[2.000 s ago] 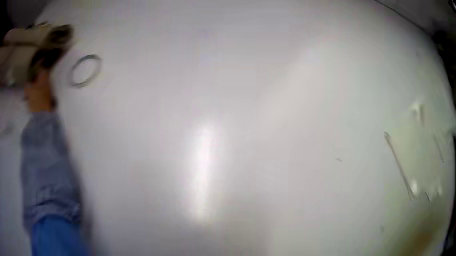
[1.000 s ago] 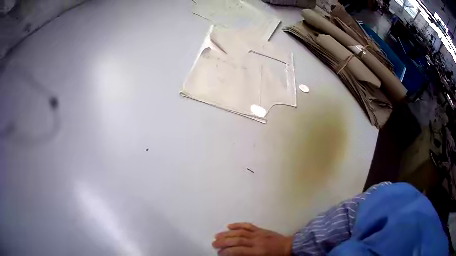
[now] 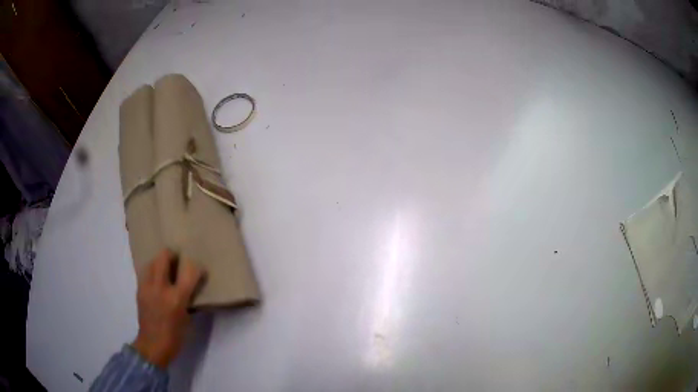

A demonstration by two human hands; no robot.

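A tan rolled bundle (image 3: pixel 172 230) of cloth lies on the white table at the left, long side pointing away from me. A thin pale and brown tie (image 3: pixel 190 162) goes round its middle, with a bow and loose ends on top. My left hand (image 3: pixel 167 306) is at the bundle's near end, with curled fingers gripping the cloth; it is slightly blurred, and the fingertips' exact hold is partly hidden. My right hand is out of the picture.
A thin ring (image 3: pixel 233 113) lies right of the bundle's far end. A white pattern sheet (image 3: pixel 657 249) lies at the right rim. The table's (image 3: pixel 428 153) curved edge runs along the left. Dark and brown objects stand beyond it.
The view has swung from the table's right side back to the left. My right hand has left the picture. My left hand is in view on the bundle, which now lies lengthwise.
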